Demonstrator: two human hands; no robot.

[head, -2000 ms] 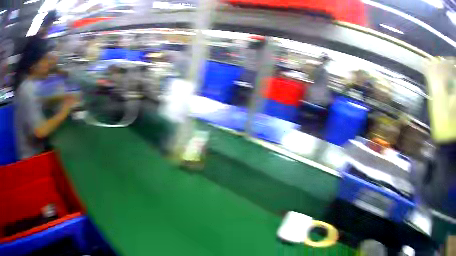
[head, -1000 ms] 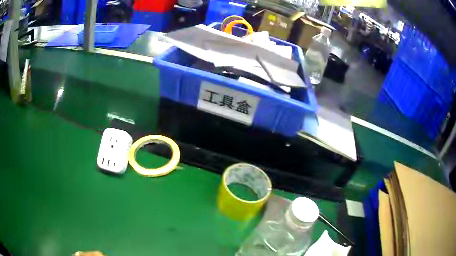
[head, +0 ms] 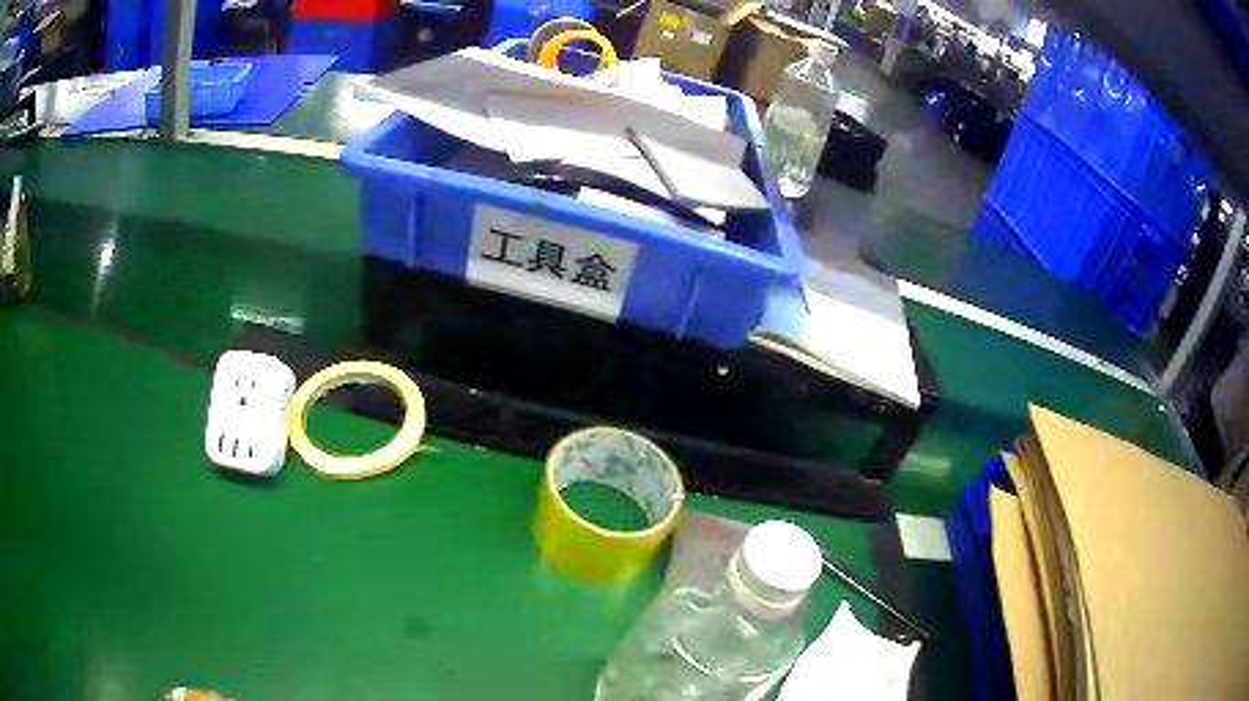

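A white wall socket [head: 251, 412] lies face up on the green mat, touching a thin pale-yellow ring of masking tape [head: 307, 447]. A wide yellow roll of packing tape [head: 592, 545] stands on its end to the right. A clear bottle with a white cap [head: 778, 562] is at the bottom, cut off by the edge. A limp white glove or cloth [head: 852, 663] lies beside it. A tiny skin-toned tip at the bottom left edge looks like a fingertip of my left hand [head: 199, 694]; the rest is cut off. My right hand is out of the picture.
The blue tool box [head: 548, 244] with papers sits on a black base behind the tapes. Cardboard sheets [head: 1140, 548] and blue sheeting [head: 975, 575] stand at the right. A thin dark rod [head: 873, 594] lies behind the bottle. Another clear bottle [head: 799, 123] stands beyond.
The view has swung from the hall and a seated person to this bench end, then a little further right. Bench things now sit further left in view than a second ago.
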